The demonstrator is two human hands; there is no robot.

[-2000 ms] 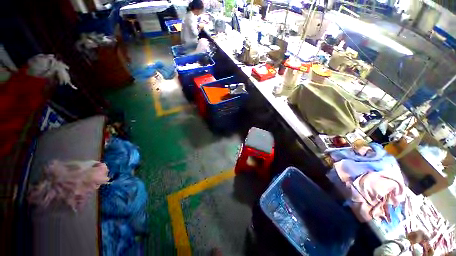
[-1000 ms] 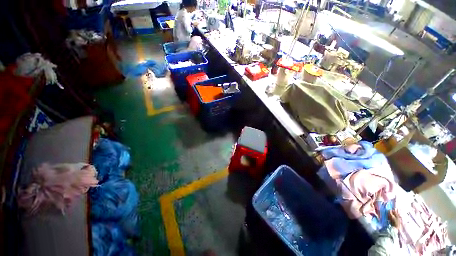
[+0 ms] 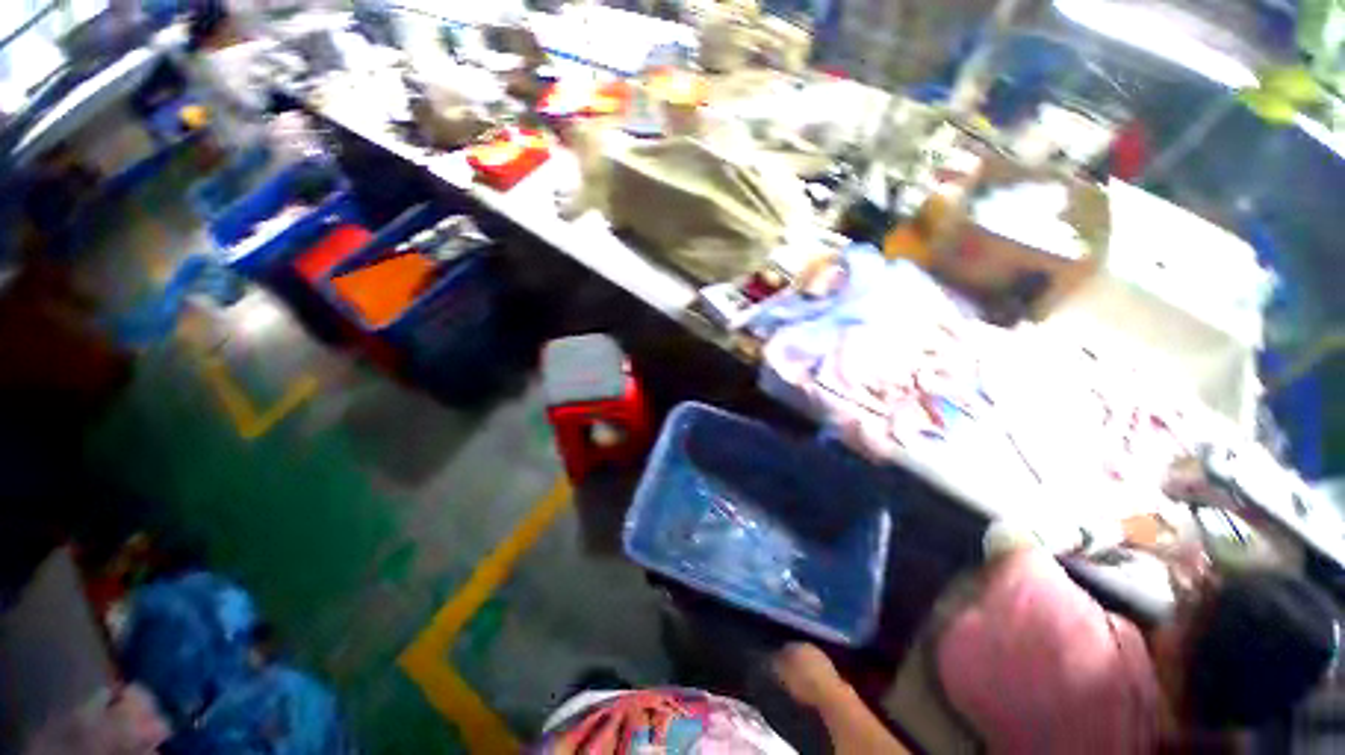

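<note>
My right hand (image 3: 804, 674) shows blurred at the bottom edge, right of my patterned top (image 3: 664, 723); I cannot tell whether its fingers are apart or hold anything. My left hand is not in view. An open blue crate (image 3: 752, 546) stands in front of it on the floor beside the bench, with small pale scraps at its bottom. A red stool (image 3: 595, 413) with a grey top stands left of the crate. Pale pink and blue fabric pieces (image 3: 885, 354) lie heaped on the bench (image 3: 553, 236).
A person in a pink top (image 3: 1047, 656) sits at the bench at the lower right. Crates, one holding an orange board (image 3: 387, 283), stand along the bench. Blue bags (image 3: 199, 634) lie at the lower left. A cardboard box (image 3: 1018, 236) and a khaki cover (image 3: 693, 207) are on the bench.
The view has swung right, so bench, stool and crate sit further left. The seated person in pink and my right hand have come into view. The pink bundle at left is mostly out of frame.
</note>
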